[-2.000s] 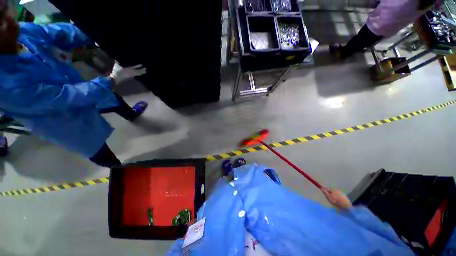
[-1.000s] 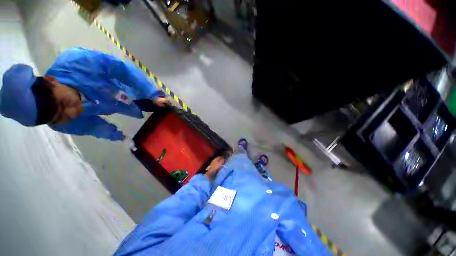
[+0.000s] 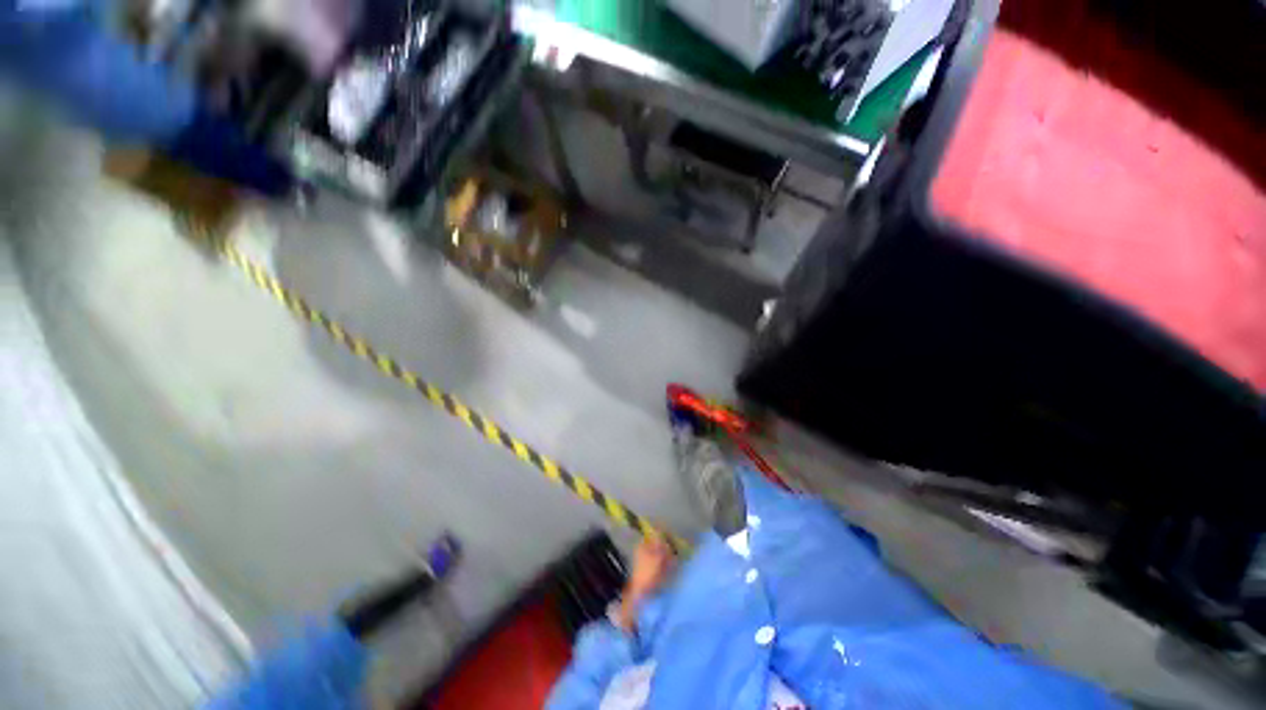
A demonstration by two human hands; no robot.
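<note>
The broom's red-orange head (image 3: 708,411) is on the floor beside my shoe, left of a large black stack. Its thin red handle (image 3: 762,461) runs down and disappears behind my blue smock. My left hand (image 3: 646,572) is low in the middle, blurred, beside the black edge of a red-bottomed tray (image 3: 517,657) cut off by the bottom of the picture. Whether its fingers grip that edge cannot be made out. My right hand is not in view.
A tall black stack (image 3: 972,347) with a red-bottomed tray (image 3: 1111,180) on top fills the upper right. A green-topped line (image 3: 819,108) is behind. An open box (image 3: 503,236) is under a parts stand. Striped tape (image 3: 458,407) crosses the floor. Blue sleeves show at upper left and lower left.
The view has swung: the tray has dropped to the bottom edge, and the green-topped line has come into view. The other worker's face has left the picture. The broom head now shows beside my shoe.
</note>
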